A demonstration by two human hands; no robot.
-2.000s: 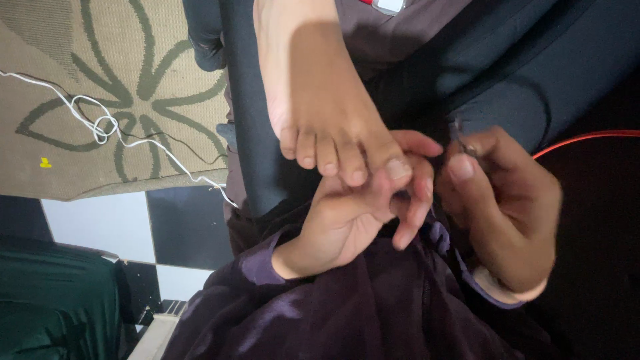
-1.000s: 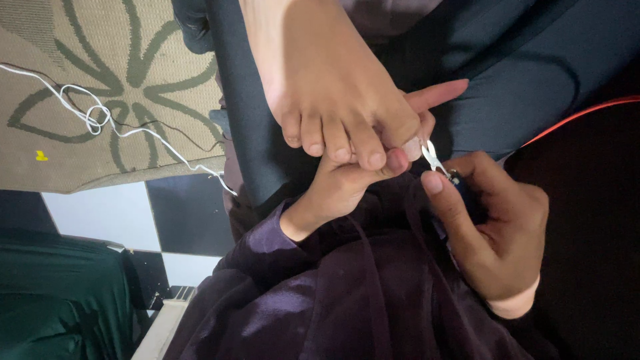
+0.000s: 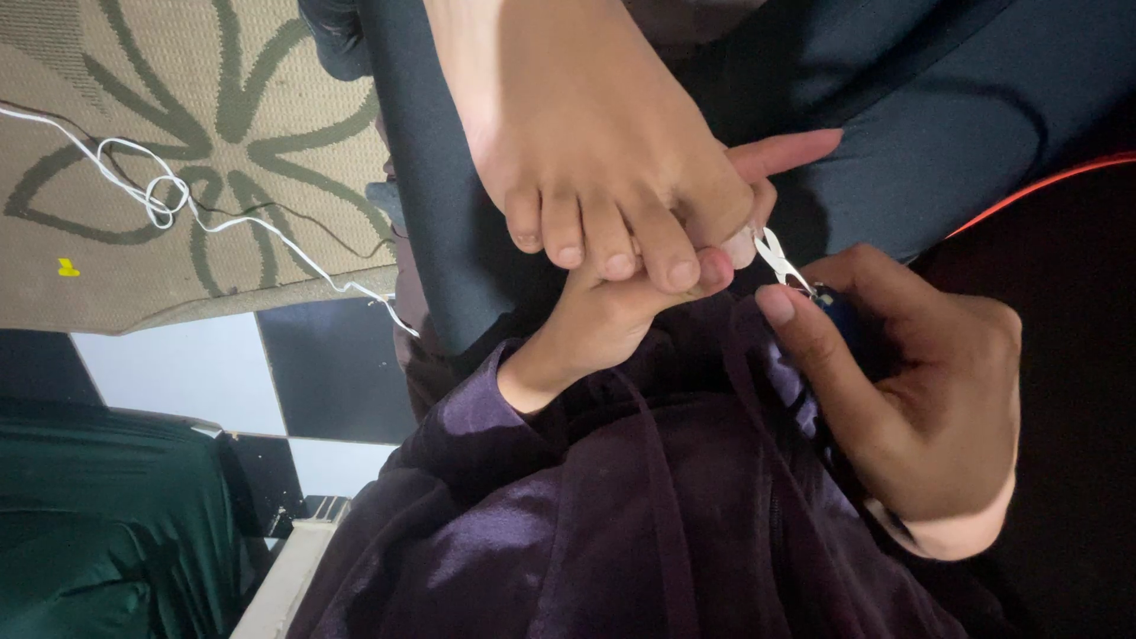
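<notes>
A bare foot points down from the top centre, toes toward me. My left hand is under and around its front, with the thumb below the toes and a finger sticking out past the big toe. In my right hand, on the right, is a small metal nipper-like tool with a dark blue handle mostly hidden by my fingers. The tool's jaws are at the big toe's nail; whether they touch it I cannot tell.
Dark trousers lie behind the foot. At left are a beige patterned rug with a tangled white cable and a yellow scrap, checkered floor tiles and green fabric. A red cable curves at right.
My right hand has brought the tool to the big toe, where its jaws now show plainly. My left hand's fingers have shifted around the toes, one now stretched out to the right.
</notes>
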